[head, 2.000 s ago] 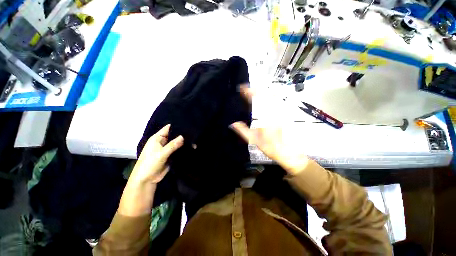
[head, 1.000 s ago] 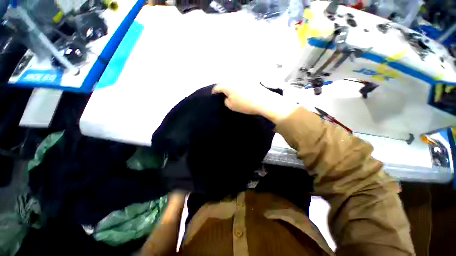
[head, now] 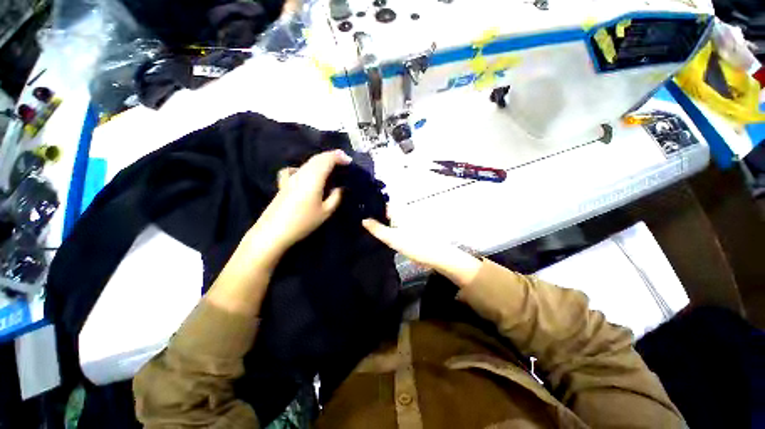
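Note:
The black garment (head: 193, 172) is spread over the left of the table, curves round a bare patch of tabletop and hangs into the lap. My left hand (head: 304, 201) lies on the cloth just below and left of the needle area, fingers bent, pinching a fold as far as I can see. My right hand (head: 411, 243) is at the cloth's right edge, with fingertips on the cloth; whether it grips is unclear. The presser foot and needle area (head: 382, 132) is just beyond the cloth's upper right edge. The thread snips (head: 470, 172) lie right of it.
The white machine head (head: 537, 92) with blue stripe and yellow tape spans the back right. Plastic bags (head: 92, 42) and dark cloth lie at the back left. A white sheet (head: 621, 272) is below the table edge at right. A yellow bag (head: 725, 80) is at far right.
The view has turned right. The garment is now spread out to the left and nearer the needle. My left hand has come up from the lap onto the cloth; my right hand has moved down to its edge.

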